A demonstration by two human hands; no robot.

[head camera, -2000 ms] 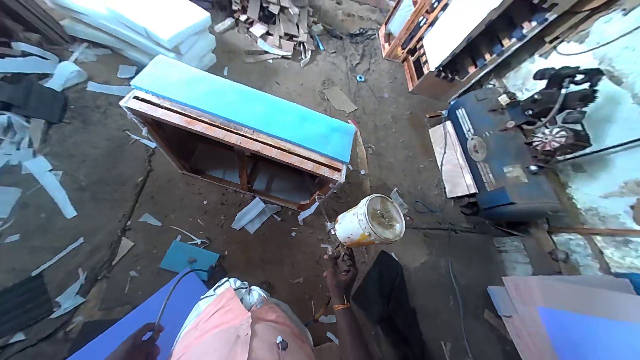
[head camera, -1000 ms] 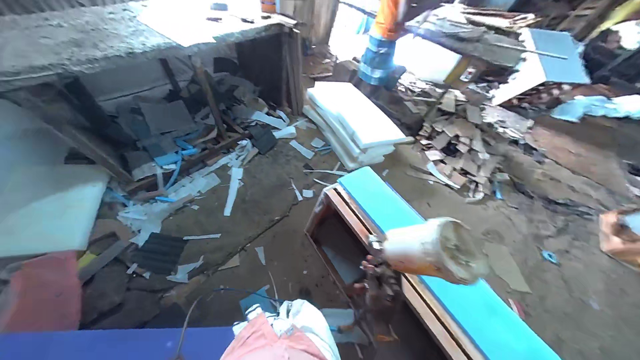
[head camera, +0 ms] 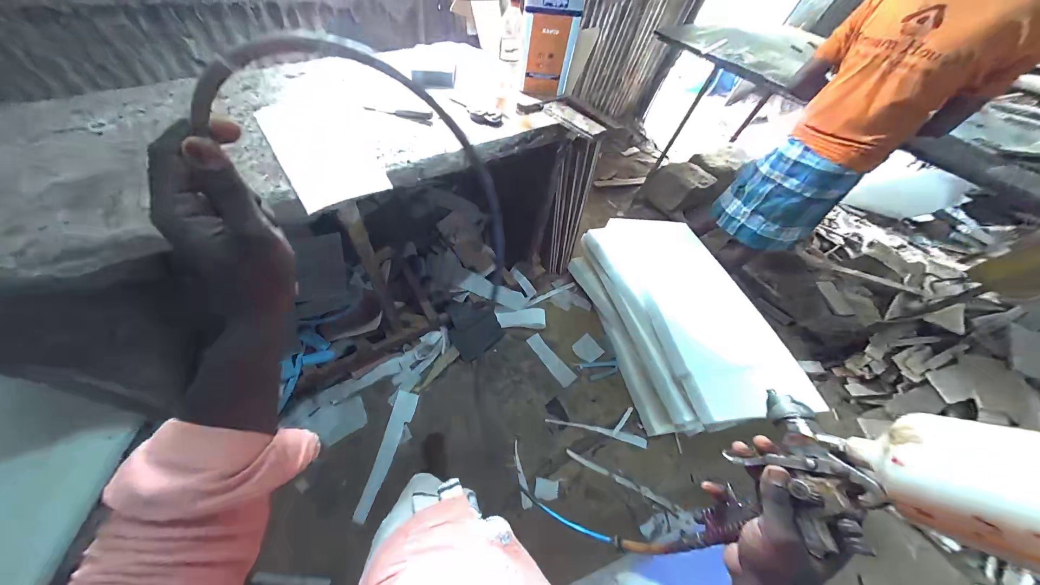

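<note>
At the left, my left hand (head camera: 231, 211) is raised and closed around a dark flexible hose (head camera: 455, 122), which arcs over and down toward the floor. At the lower right, my right hand (head camera: 772, 520) grips a spray gun (head camera: 812, 479) by its body. A large white cup (head camera: 967, 479) with stains is fixed to the gun and lies on its side. A blue hose (head camera: 569, 524) joins the gun near my right hand. Beyond the gun lies a stack of white foam sheets (head camera: 691, 325) on the floor.
A workbench (head camera: 106, 154) at upper left holds a white sheet (head camera: 325, 146), scissors (head camera: 483, 115) and a bottle (head camera: 511, 41). A person in an orange shirt (head camera: 918, 73) stands at upper right. Foam scraps (head camera: 390, 455) litter the floor; a rubble heap (head camera: 918, 325) lies at right.
The view has swung left toward the workbench. My left hand has come up with the hose. The cabinet with the turquoise top is out of sight. The spray gun is still in my right hand.
</note>
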